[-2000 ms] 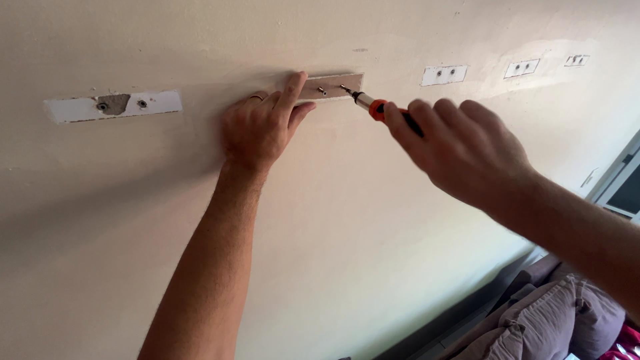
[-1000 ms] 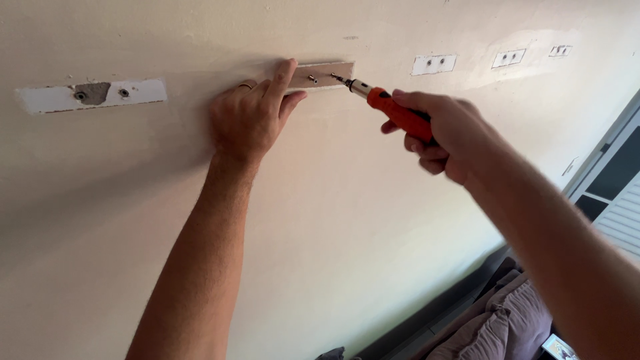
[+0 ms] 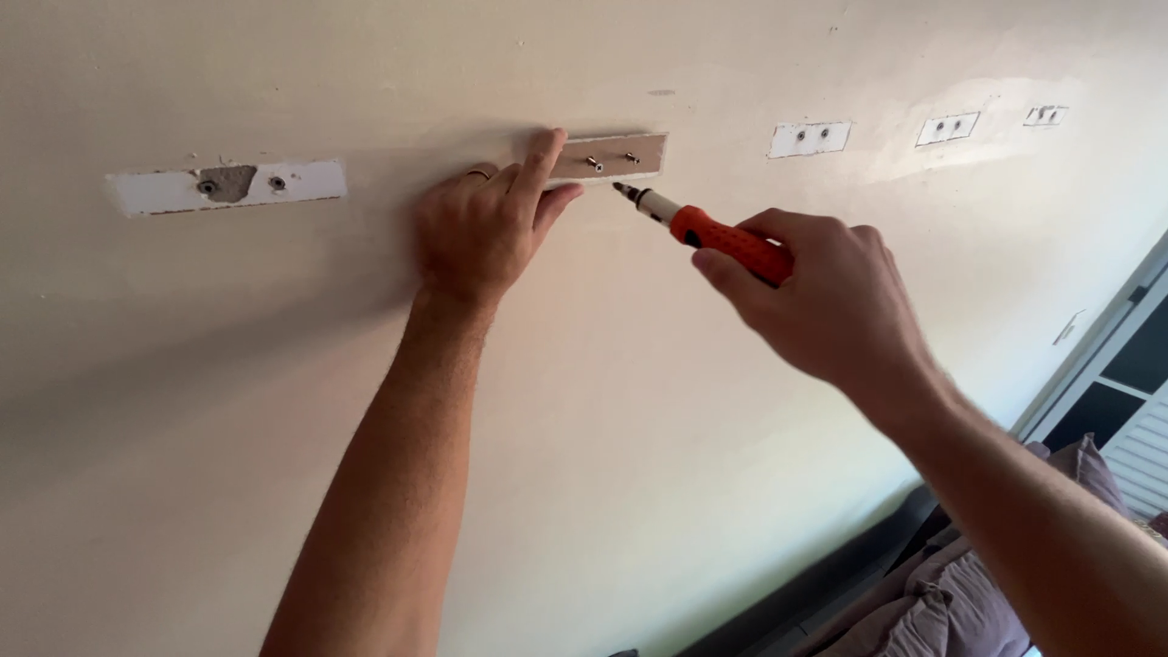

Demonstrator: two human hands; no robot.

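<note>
A flat brown strip (image 3: 646, 153) lies against the wall, with two screws sticking out of its face. My left hand (image 3: 484, 219) rests over the strip's left end, index finger across it and thumb at its lower edge; that end is hidden. In my right hand (image 3: 821, 283) is a screwdriver with an orange handle (image 3: 730, 245). Its tip is just below the strip, apart from the left screw (image 3: 595, 164) and the right screw (image 3: 631, 158).
White wall patches with plugged holes sit left (image 3: 310, 181) and right (image 3: 812, 140) of the strip, and more farther right. A sofa with cushions (image 3: 967, 593) stands at the lower right, near a framed door or window (image 3: 1109, 383).
The screwdriver tip has left the right screw and come down below the strip. My left hand stays on the strip's left end.
</note>
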